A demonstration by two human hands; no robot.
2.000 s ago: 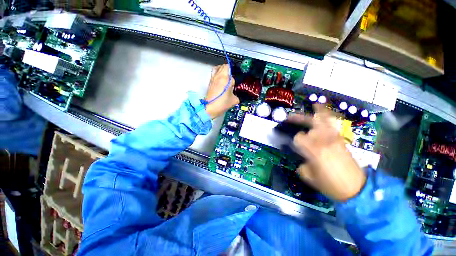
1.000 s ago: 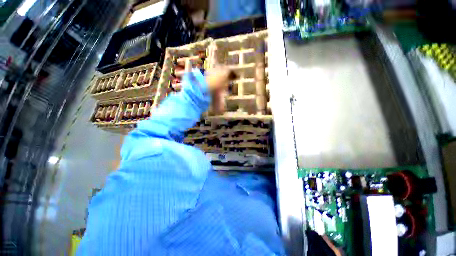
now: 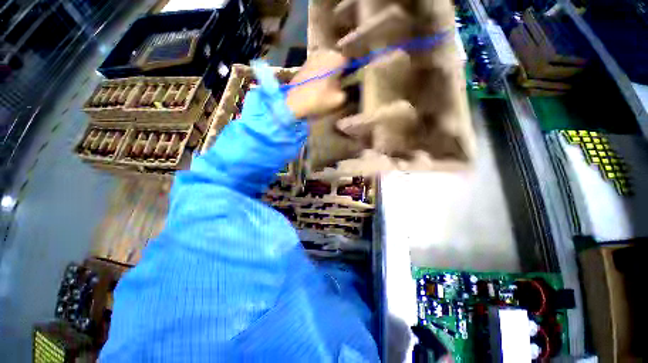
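Note:
My left hand [image 3: 321, 84] is shut on the tan component tray [image 3: 419, 106], holding it by its left part. The tray is raised and tilted over the conveyor edge, with H-shaped dividers and no parts visible in it; it is blurred. Below it lie stacked trays with red coils [image 3: 317, 188]. My right hand [image 3: 435, 347] is dark, blurred and cut off by the bottom edge, by the green circuit board [image 3: 465, 301]; its fingers cannot be made out. The board carries red coils and a white block [image 3: 513, 334].
More coil trays [image 3: 142, 96] stand stacked at the left beside a black crate [image 3: 167, 46]. The metal conveyor rail [image 3: 394, 283] runs along the near side. Yellow-topped components [image 3: 597, 157] on a white sheet and a cardboard box [image 3: 611, 291] lie beyond the conveyor.
The tray is now up in my left hand and over the conveyor; a second ago my hand was down at the trays. Red coils now show in the tray below. The view has shifted slightly.

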